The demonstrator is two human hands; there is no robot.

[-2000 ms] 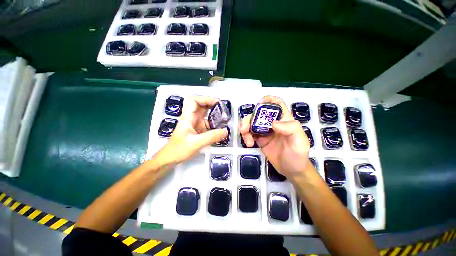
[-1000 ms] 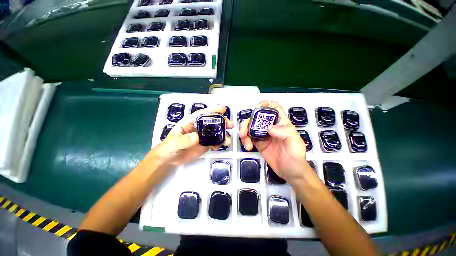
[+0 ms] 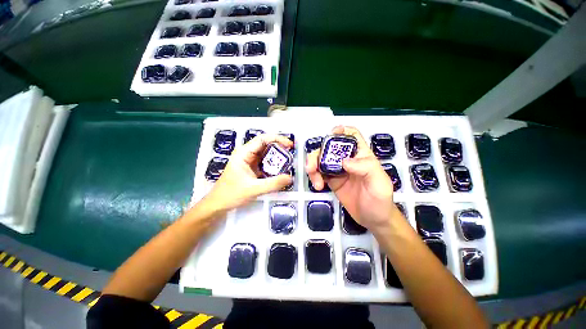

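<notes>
My left hand (image 3: 247, 170) holds a smartwatch (image 3: 275, 159) by its edges between thumb and fingers, tilted, with a lit white-and-dark pattern on its screen. My right hand (image 3: 363, 186) holds a second smartwatch (image 3: 337, 155) upright, its lit screen showing a QR-like code, the thumb at its lower right corner. Both are held above the foam tray (image 3: 212, 247), which carries rows of dark strapless watches, such as one watch (image 3: 242, 259) at the lower left. My hands and forearms hide some pockets.
A second loaded tray (image 3: 205, 87) lies beyond the main one, at the upper left. Stacked white slabs (image 3: 19, 154) stand at the far left on the green surface (image 3: 128, 173). A pale post (image 3: 527, 77) rises at the right. Yellow-and-black tape (image 3: 61, 287) marks the floor.
The watch in my left hand showed a dark screen with a small light strip and now shows a lit pattern, turned to a tilt. My right hand has barely moved.
</notes>
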